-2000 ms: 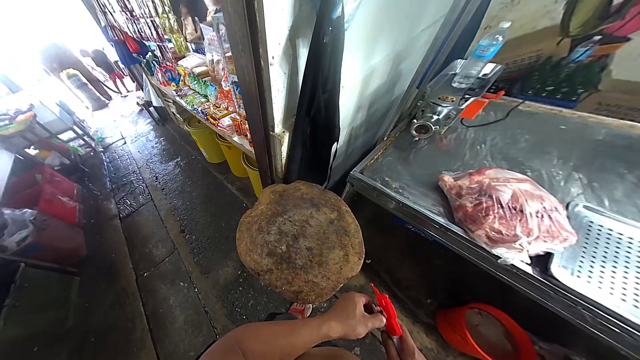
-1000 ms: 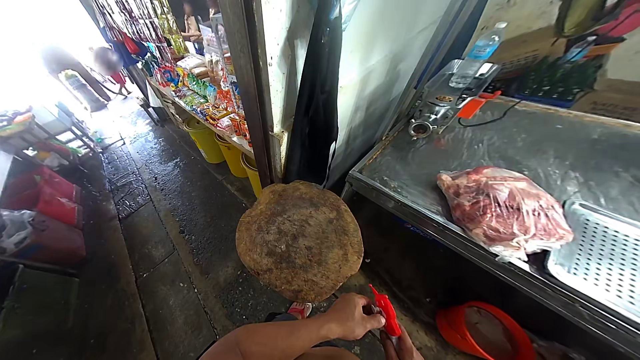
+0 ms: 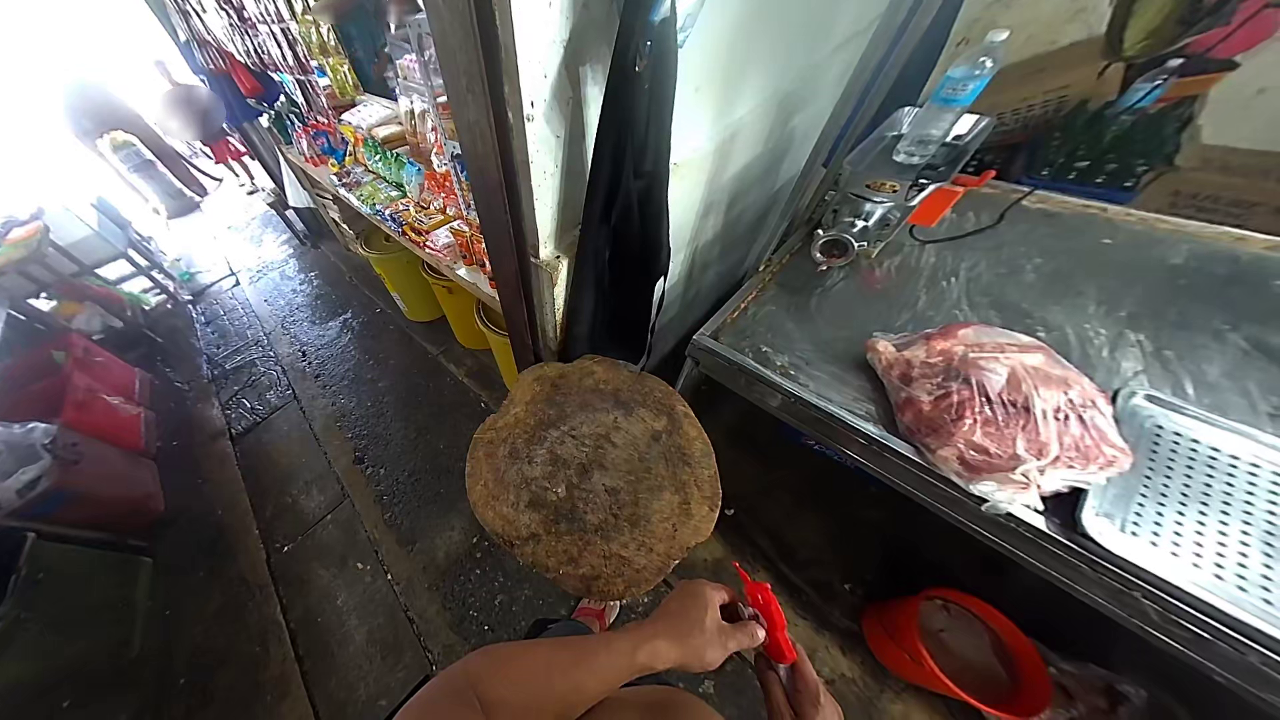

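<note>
At the bottom centre my left hand (image 3: 708, 628) pinches the side of a small red plastic object (image 3: 768, 618), whose exact kind I cannot tell. My right hand (image 3: 797, 690) grips its lower end from below and is partly cut off by the frame's edge. Just above and left of both hands stands a round wooden chopping block (image 3: 595, 475). Meat in a clear plastic bag (image 3: 1000, 410) lies on the metal table (image 3: 1120, 290) to the right, beside a perforated metal tray (image 3: 1200, 500).
A meat grinder (image 3: 865, 215) and a plastic water bottle (image 3: 955, 95) are at the table's back left. Below the table sits an orange-red tub (image 3: 960, 650). Yellow buckets (image 3: 402, 275) stand under a shelf of packets on the left. Red crates (image 3: 90, 400) line the wet walkway, with people far off.
</note>
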